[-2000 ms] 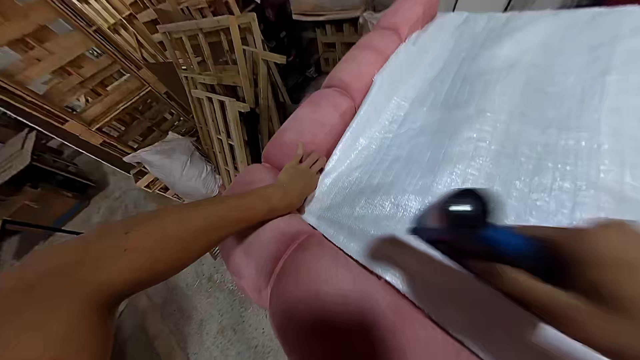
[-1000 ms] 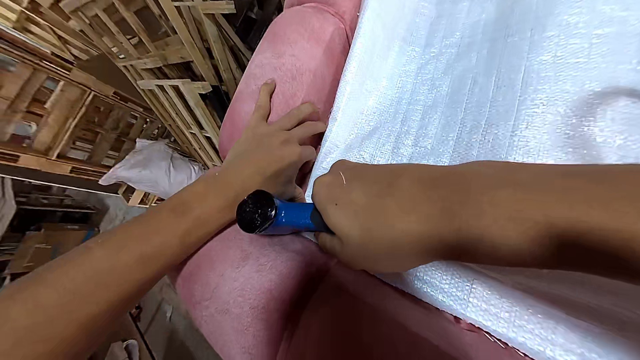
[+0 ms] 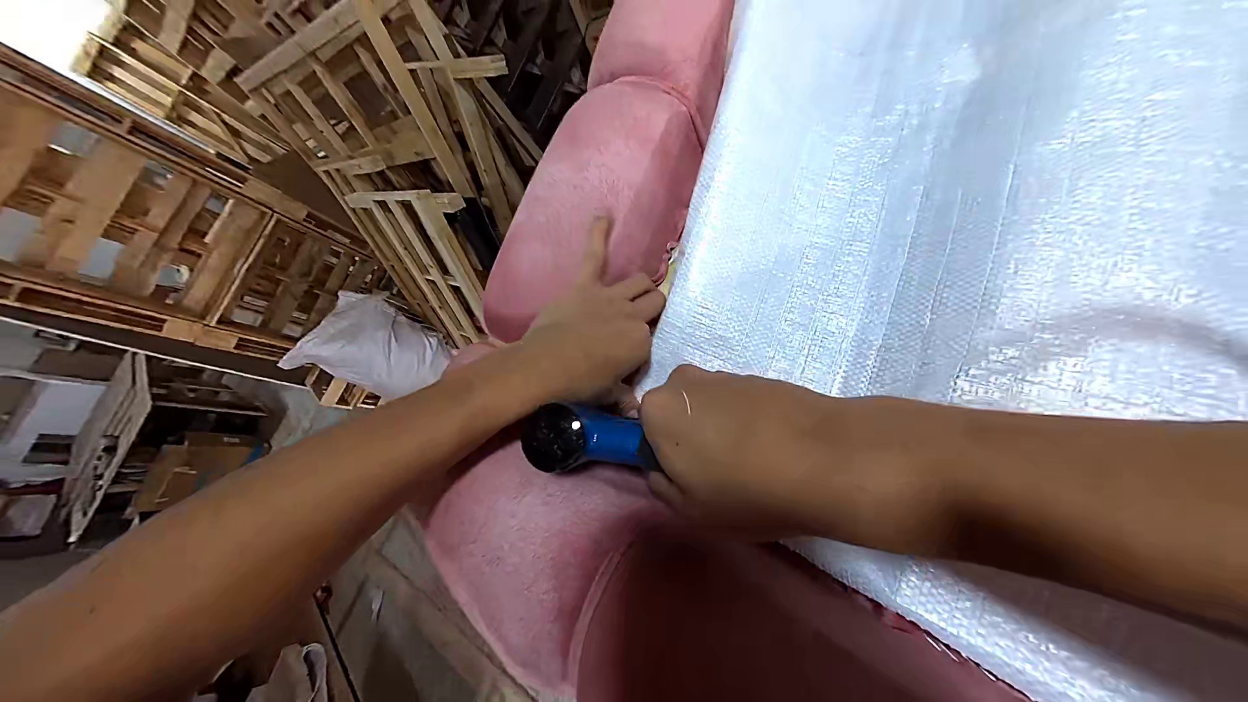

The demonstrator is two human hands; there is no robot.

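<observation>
Pink padded upholstery [image 3: 604, 175] in rounded sections borders a sheet of shiny white woven plastic fabric [image 3: 858, 214]. My left hand [image 3: 595, 327] lies on the pink padding at the sheet's corner, one finger stretched out and the others bent at the sheet's edge. My right hand [image 3: 721, 448] is closed around a blue tool with a round black end [image 3: 609, 436], which looks like a pneumatic stapler. The tool lies over the corner, just below my left hand. Its working tip and the fingertips of my right hand are hidden.
Wooden pallets [image 3: 136, 214] and timber frames [image 3: 429, 146] stand beyond the upholstery at the upper left. A stuffed white sack [image 3: 370, 346] rests beside them. Cardboard [image 3: 185, 468] and shelving are at the left, above a concrete floor.
The blue tool, blurred over the white sheet two seconds ago, is now at the corner beside my left hand. My left hand stays near the corner. The view has moved closer.
</observation>
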